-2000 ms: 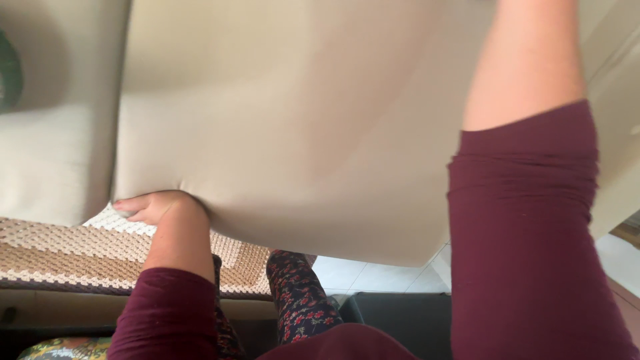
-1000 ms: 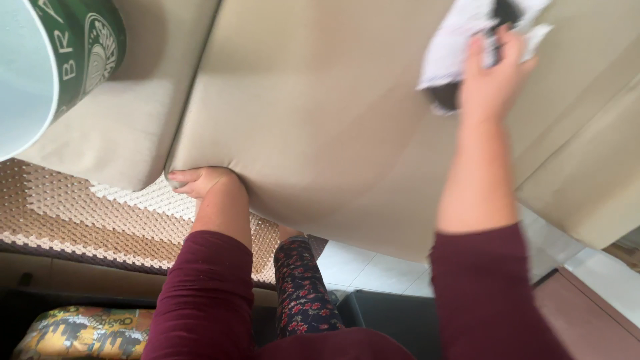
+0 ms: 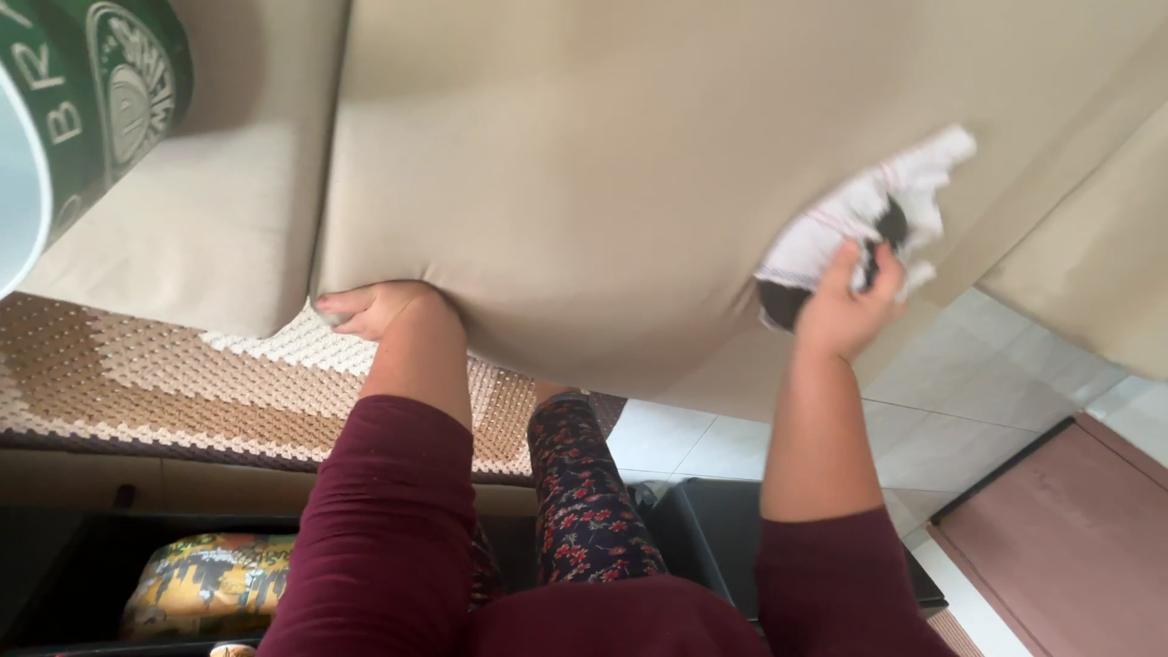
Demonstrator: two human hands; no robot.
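Observation:
A beige sofa seat cushion (image 3: 584,182) fills the upper middle of the view. My left hand (image 3: 379,306) grips its front corner, beside the seam to a neighbouring cushion (image 3: 210,228). My right hand (image 3: 853,301) holds a white cloth with dark patches (image 3: 835,228), which lies against the cushion's right front part. On the neighbouring cushion, at the upper left, a green bucket with lettering and a pale inside (image 3: 137,82) is partly cut off by the frame edge.
A brown and cream crocheted rug (image 3: 164,383) lies on the floor below the cushions. Behind me are a black open shelf holding a yellow patterned item (image 3: 214,584) and a dark box (image 3: 721,529). A reddish-brown door (image 3: 1077,529) is at the lower right.
My right hand, out of the frame two seconds ago, has come down with the cloth toward the cushion's front edge. My left hand stays at the corner. More of the bucket shows than two seconds ago.

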